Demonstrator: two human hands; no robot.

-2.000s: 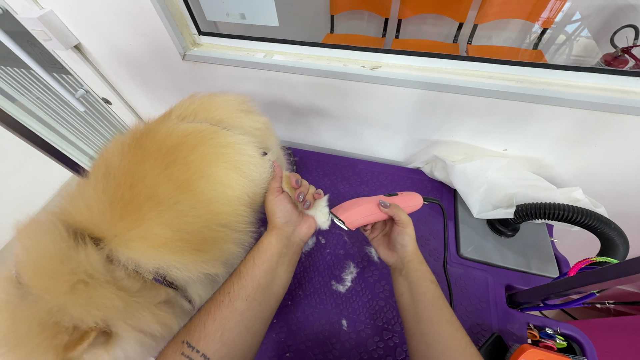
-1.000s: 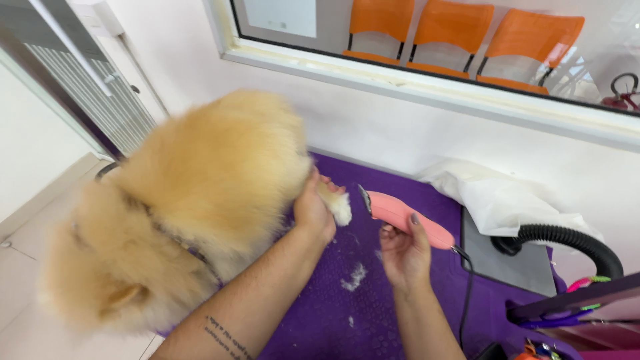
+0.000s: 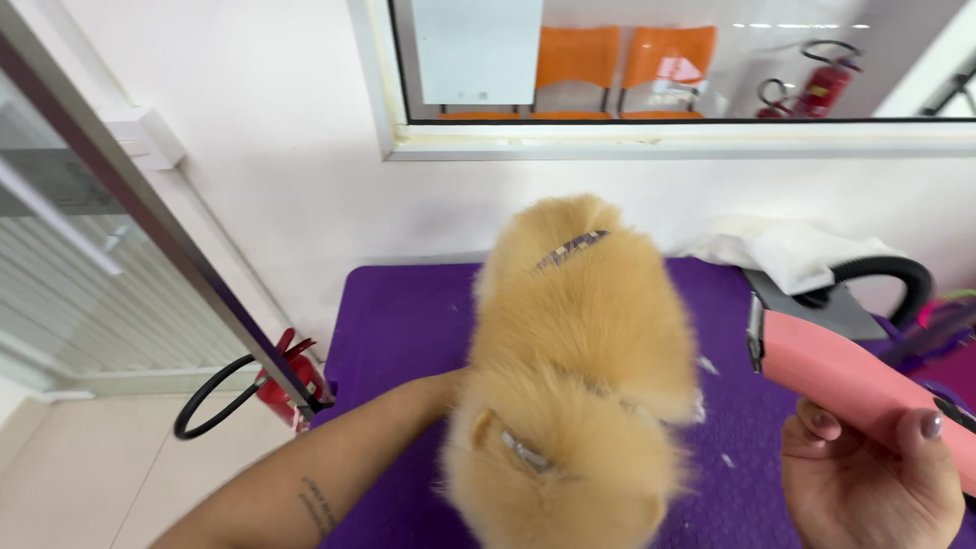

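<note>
A fluffy cream-orange dog (image 3: 587, 328) stands on a purple textured grooming table (image 3: 404, 320), its head toward me and its back toward the wall. A patterned strap shows in the fur and a small silvery clip sits on its head. My left forearm reaches in from the lower left; the hand itself is hidden behind the dog's fur. At the right, my right hand (image 3: 869, 473) holds a pink electric clipper (image 3: 846, 374), its metal blade pointing up and left, apart from the dog. White fur tufts (image 3: 699, 408) lie beside the dog.
Behind the table runs a white wall with a window (image 3: 648, 141). A white cloth (image 3: 785, 244), a black hose (image 3: 892, 267) and a grey plate (image 3: 854, 309) occupy the back right. Left of the table are a metal-framed glass door (image 3: 152, 206) and a red fire extinguisher (image 3: 293, 381).
The dog has turned from the left side to the table's middle, head toward me. My left hand no longer shows at its paw, and the clipper is now well apart from that paw. The view has shifted.
</note>
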